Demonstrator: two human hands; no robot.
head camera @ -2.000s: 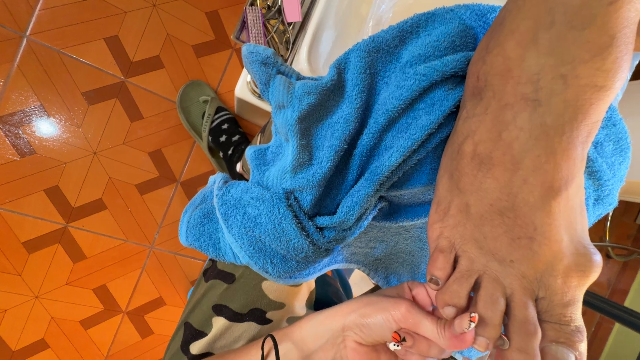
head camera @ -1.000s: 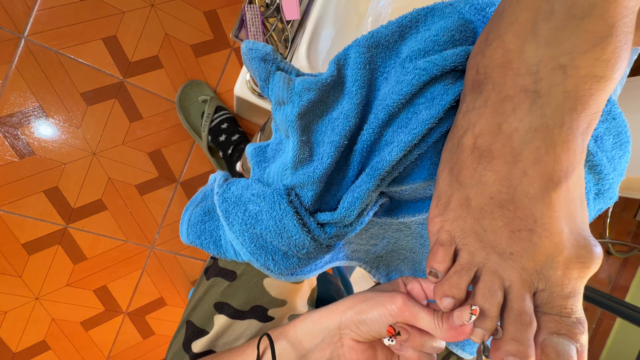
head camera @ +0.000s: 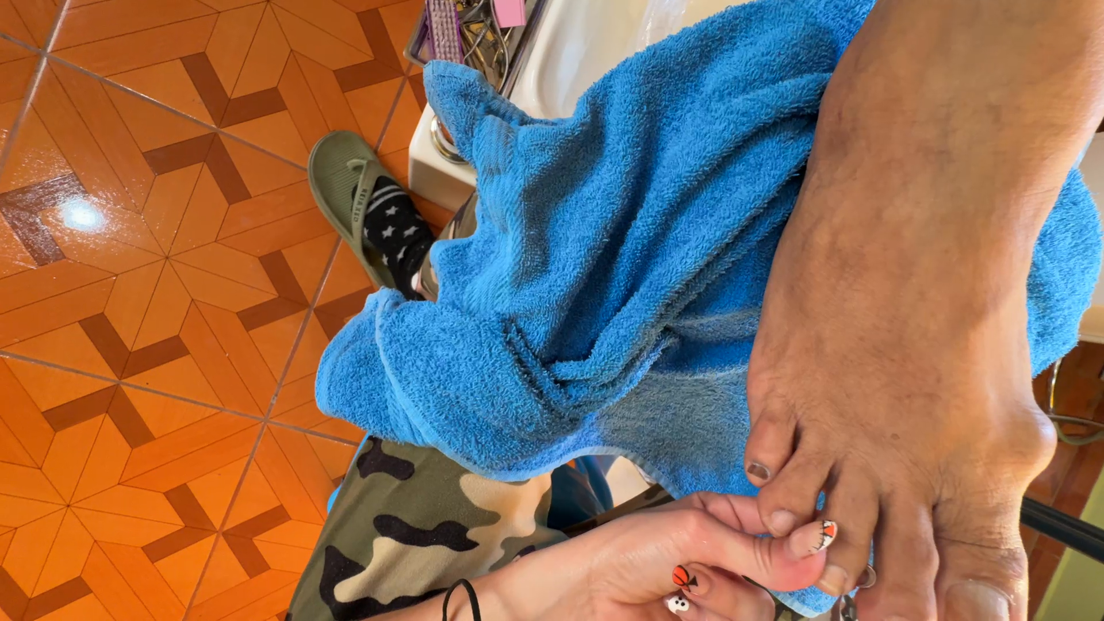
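My left hand (head camera: 690, 561) comes in from the bottom, with a black band at its wrist and painted nails. Its thumb lies against the smaller toes of another person's bare foot (head camera: 897, 285), and part of a finger shows behind them. The other fingers are curled below the thumb. A small nail-like tip shows between two toes; whose it is, I cannot tell. Under and beside the foot is a crumpled blue terry towel (head camera: 604, 259). My right hand is not in view.
A leg in camouflage trousers (head camera: 431, 526) is at the bottom. A sock and green flip-flop (head camera: 336, 181) rest on the orange tiled floor (head camera: 164, 259). At the top, a tray (head camera: 418, 43) of metal tools stands by a white basin (head camera: 569, 60). A dark bar (head camera: 1065, 526) is at right.
My left thumb has shifted slightly on the toes. The foot and the towel have stayed in about the same place.
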